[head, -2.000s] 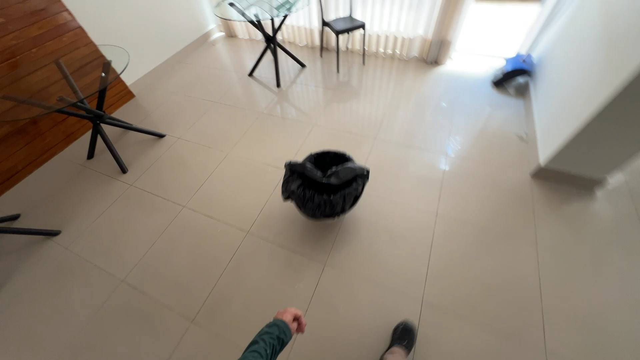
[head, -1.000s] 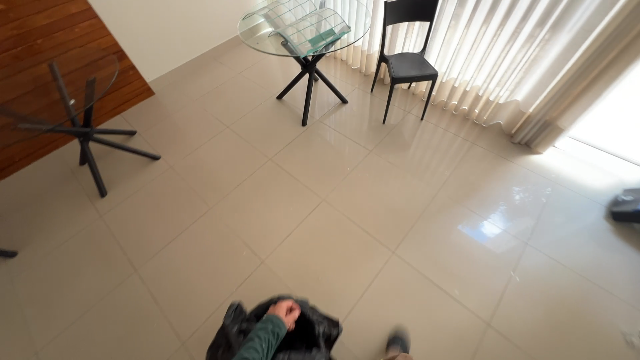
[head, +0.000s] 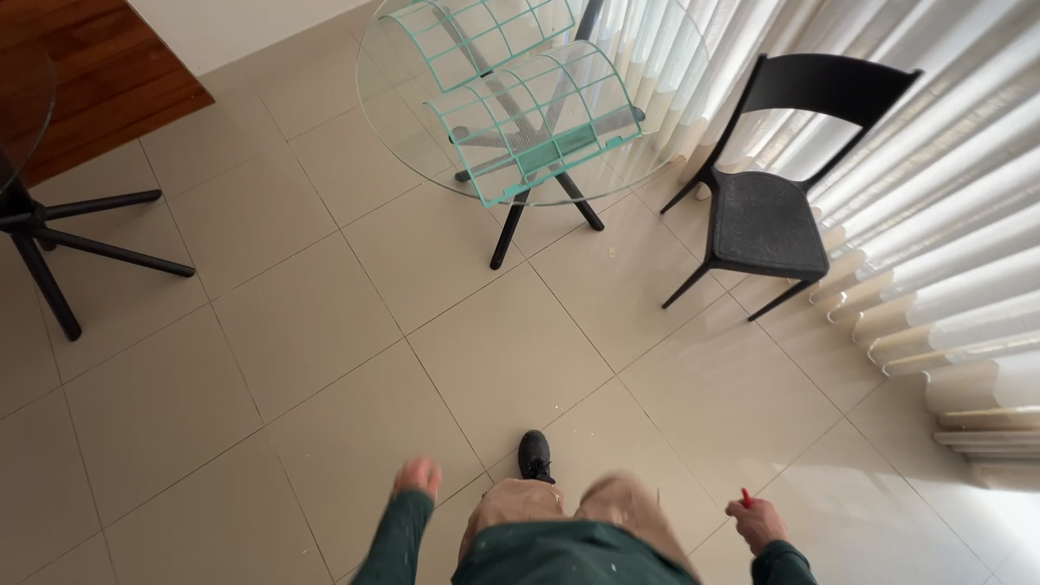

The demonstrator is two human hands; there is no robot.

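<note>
My right hand (head: pixel 759 524), at the lower right, is closed around a small red object (head: pixel 747 498), of which only the tip shows; what it is cannot be told. My left hand (head: pixel 418 478), slightly blurred, hangs over the tiled floor with its fingers curled, and nothing can be made out in it. Ahead stands a round glass table (head: pixel 382 138) on crossed black legs. Two curved, teal-framed mesh filter panels (head: pixel 536 122) lie on its top.
A black chair (head: pixel 768 219) stands right of the glass table, by white curtains (head: pixel 934 211). At the left are another table's black legs (head: pixel 114 248) and a brown wooden panel (head: pixel 89 81). Small debris specks (head: pixel 557 407) lie on the floor near my black shoe (head: pixel 534 455).
The view has moved toward the glass table and chair. The black bag-lined bin, under my left hand one second ago, is out of view. My right hand with the red object has come into view.
</note>
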